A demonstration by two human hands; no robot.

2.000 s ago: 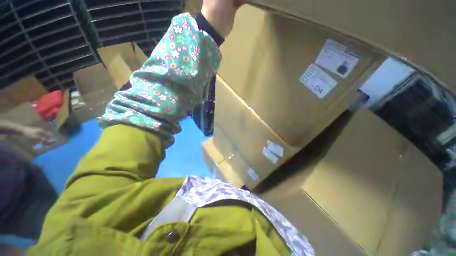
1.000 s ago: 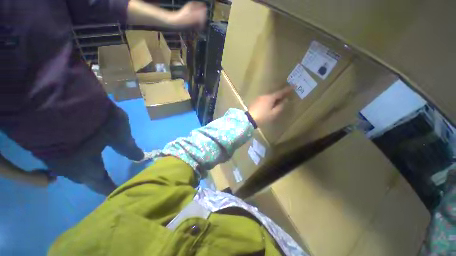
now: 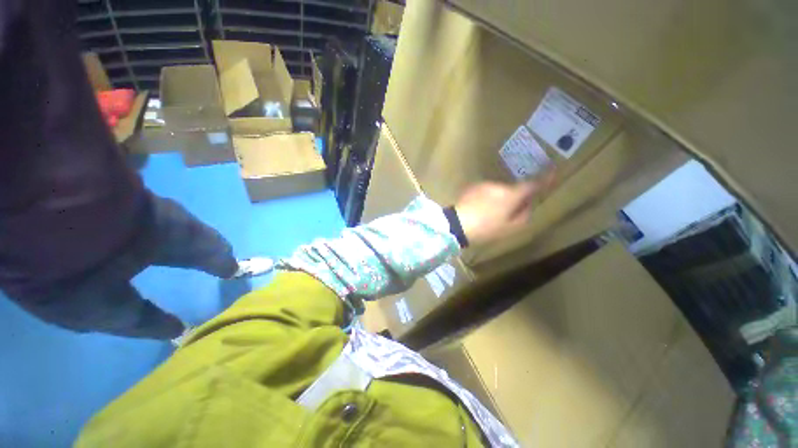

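Note:
My left hand is slightly blurred, with the index finger stretched out at the lower edge of a white shipping label on a large brown carton. It holds nothing. A second label with a dark round mark is just above and to the right. Whether the fingertip touches the carton cannot be told. My right hand is out of view; only a floral sleeve cover shows at the lower right edge.
Another carton overhangs at the top right, and one stands below, across a dark gap. Black stacked containers are at right. A person in purple stands at left on the blue floor. Open cartons lie behind.
My left hand has come down from the upper carton edge to the labels, then slightly right and down. The person has come in from the left, and their raised arm is out of view now.

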